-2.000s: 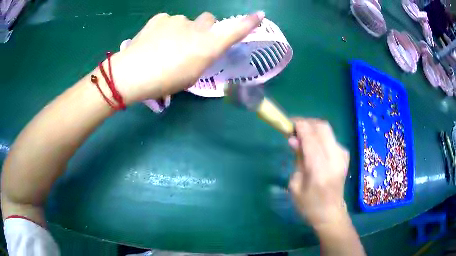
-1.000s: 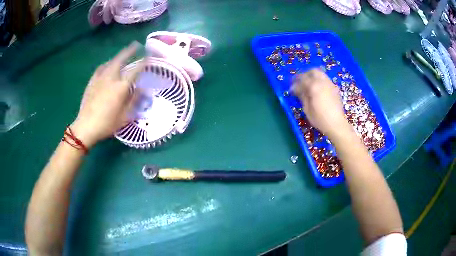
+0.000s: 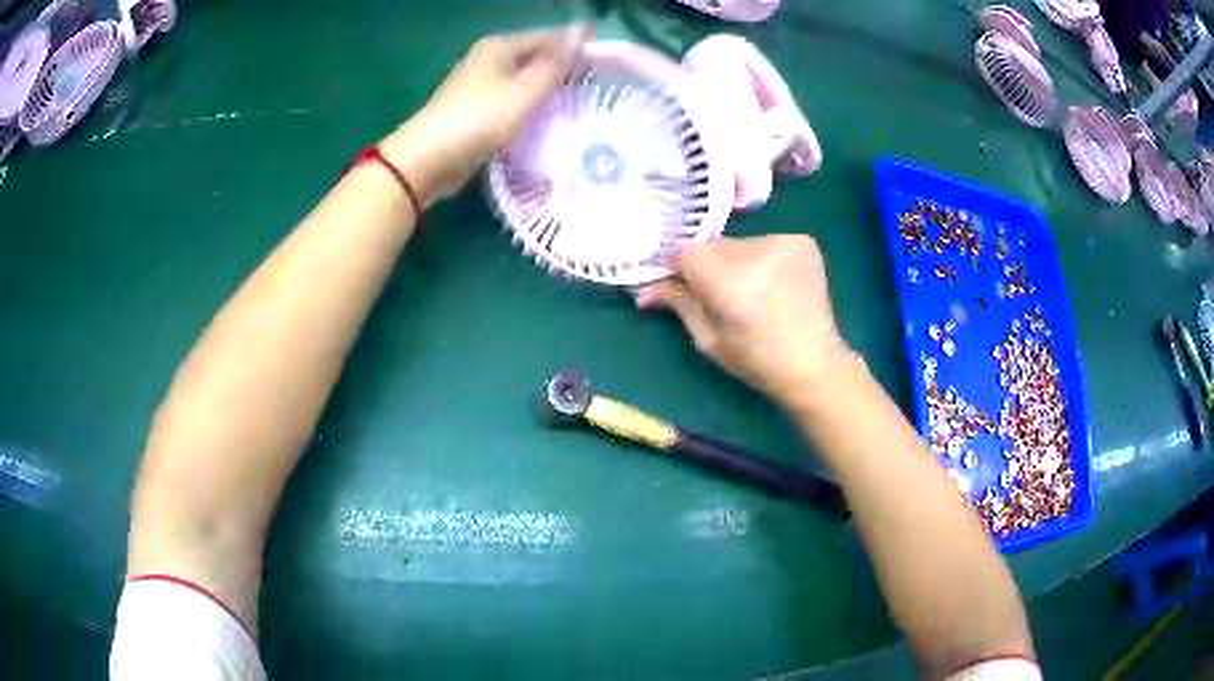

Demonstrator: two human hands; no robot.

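Observation:
A pale pink clip fan (image 3: 606,166) lies at the upper middle, its slotted grille and round hub facing up and its clip foot pointing right. My left hand (image 3: 499,100) grips the upper left rim of the cage. My right hand (image 3: 759,299) has its fingertips at the lower right rim; whether it holds a small piece is hidden. The mallet (image 3: 632,422) lies on the bench below the fan, its handle end behind my right forearm. The blue tray (image 3: 899,306) on the right holds small copper-red and whitish pieces.
More pink fans stand at the upper left (image 3: 73,80) and upper right (image 3: 1098,149) of the green bench (image 3: 439,585). Hand tools (image 3: 1182,366) lie at the far right edge. A blue object (image 3: 1161,569) is below the bench edge at lower right.
The mallet was swung in my right hand, then lay on the bench. My right hand has moved from the tray to the fan rim. The fan now sits turned, its clip to the right.

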